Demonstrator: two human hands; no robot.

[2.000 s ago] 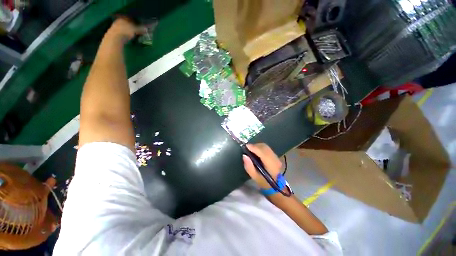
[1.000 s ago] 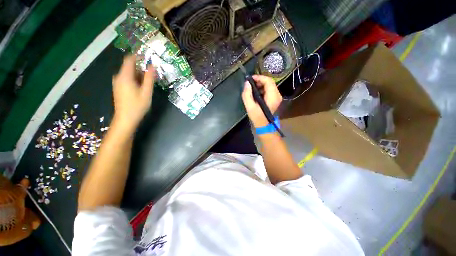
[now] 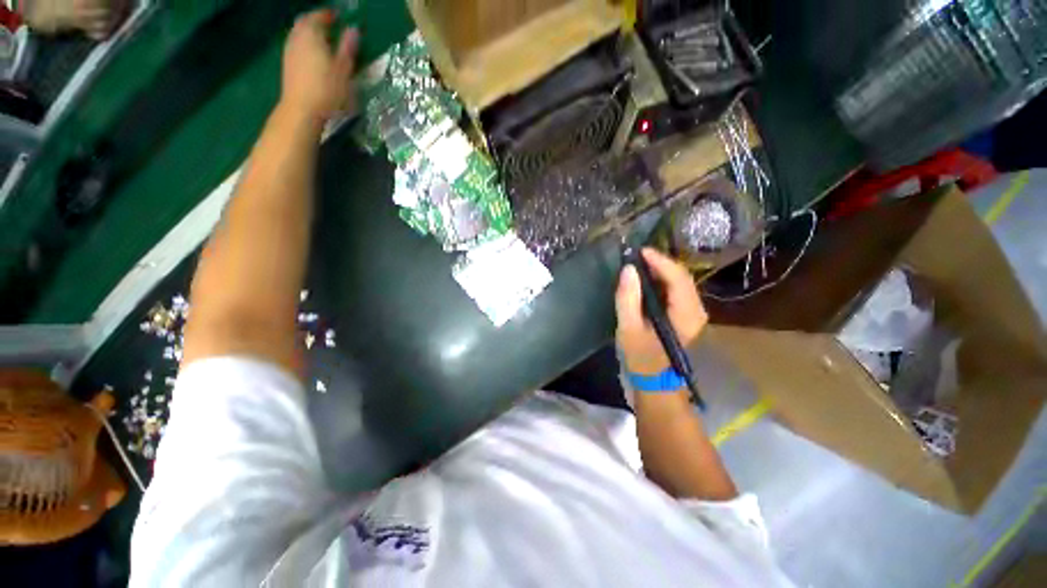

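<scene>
My right hand (image 3: 660,312), with a blue band on its wrist, holds a black soldering iron (image 3: 664,327) like a pen, just in front of the round tip cleaner (image 3: 705,223). A white and silvery circuit board (image 3: 502,279) lies on the dark bench mat at the near end of the overlapping board pile (image 3: 459,184). My left hand (image 3: 320,67) is stretched out over the green surface beyond the pale rail. Its fingers look apart and I see nothing held, though it is slightly blurred. My left forearm partly covers the loose small components (image 3: 155,396).
A grainy dark tray (image 3: 568,207) and a round fan grille (image 3: 563,144) stand beside the board pile, with an open-topped cardboard box (image 3: 970,345) on the floor at right. An orange desk fan (image 3: 52,459) stands at left. Another person's hand (image 3: 75,14) shows top left.
The iron has moved off the board towards the tip cleaner. My left hand came back over the board pile, then reached out again over the green surface. The camera view has shifted.
</scene>
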